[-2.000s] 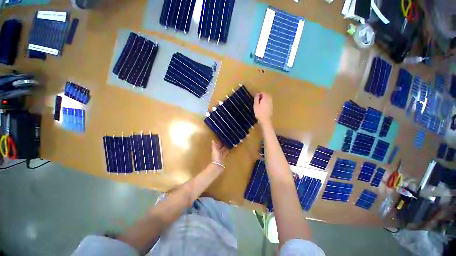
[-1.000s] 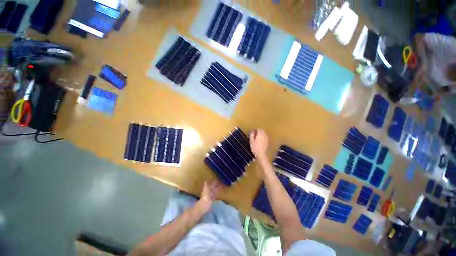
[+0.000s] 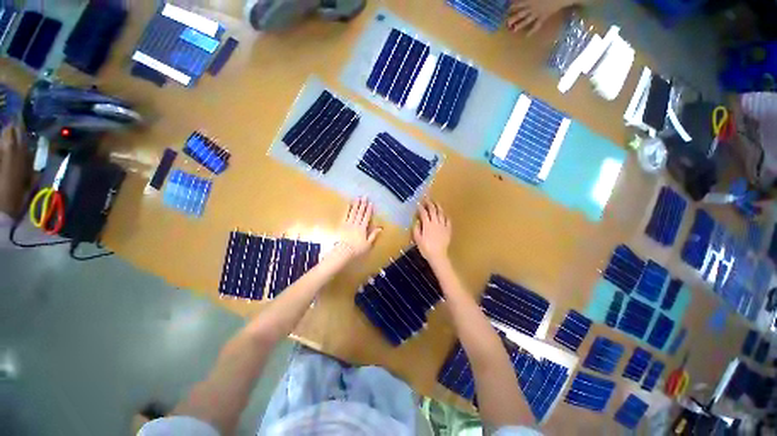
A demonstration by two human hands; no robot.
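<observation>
A fanned stack of tabbed solar cells (image 3: 399, 296) lies tilted on the brown table close in front of me. My left hand (image 3: 359, 228) is beyond its upper left, fingers spread near the edge of a grey-white backing sheet (image 3: 345, 178). My right hand (image 3: 433, 228) is above its upper right corner, fingers pointing at the same sheet; its wrist is close to the stack. Neither hand visibly holds anything. On the sheet lie two more fanned stacks, one at the left (image 3: 321, 131) and one at the right (image 3: 395, 166).
Two cell stacks (image 3: 247, 266) lie at the left, partly under my left forearm. More stacks (image 3: 515, 304) and small cut cells (image 3: 589, 390) are at the right. A lined panel (image 3: 530, 138) lies on a green mat. Scissors (image 3: 47, 210) are far left. Another person's hand (image 3: 537, 14) is at the top.
My left hand has left the near edge of the tilted stack and moved forward to the sheet. My right hand has moved forward off the stack's corner. The view has shifted slightly.
</observation>
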